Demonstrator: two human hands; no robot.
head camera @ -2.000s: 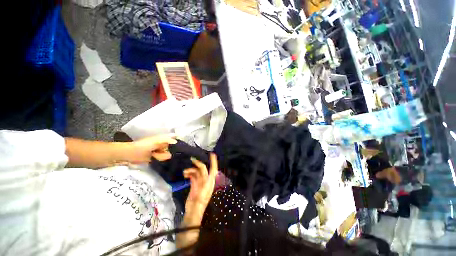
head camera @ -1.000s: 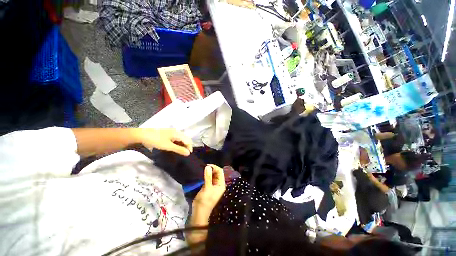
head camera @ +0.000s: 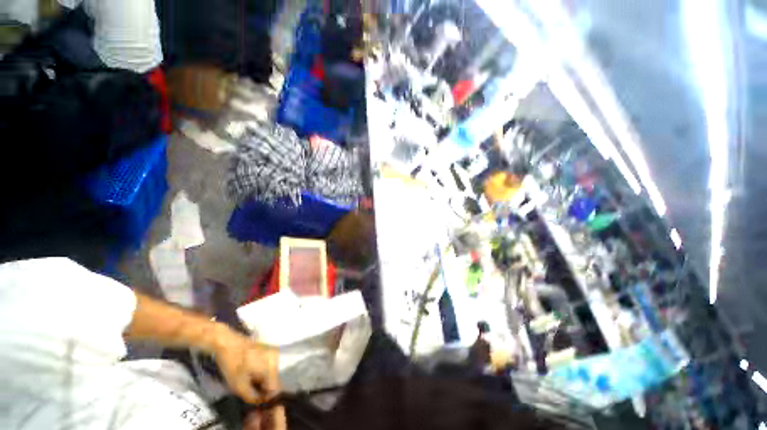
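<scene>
The view is sideways and blurred. My left hand (head camera: 245,368) reaches in from the left, its fingers curled on dark cloth (head camera: 307,401) near the bottom edge. Fingers of my right hand (head camera: 266,416) show just beside them at the cloth; the rest is cut off by the edge, so its grip is unclear. A white folded sheet (head camera: 307,348) lies beside my left hand. A large dark cloth heap (head camera: 404,390) adjoins the sheet and runs out of the bottom edge.
A stool with a tan-framed top (head camera: 304,267) stands beyond the sheet. Blue crates (head camera: 139,185) and a crate with checked cloth (head camera: 273,164) stand on the floor (head camera: 214,189). A white table (head camera: 404,277) runs alongside, with a blue-and-white carton (head camera: 618,369) farther up.
The view has swung, so hands, cloth heap and stool sit lower in the picture. More crates and ceiling lights show. My right hand has mostly left the picture; my left fingers are curled closer to it.
</scene>
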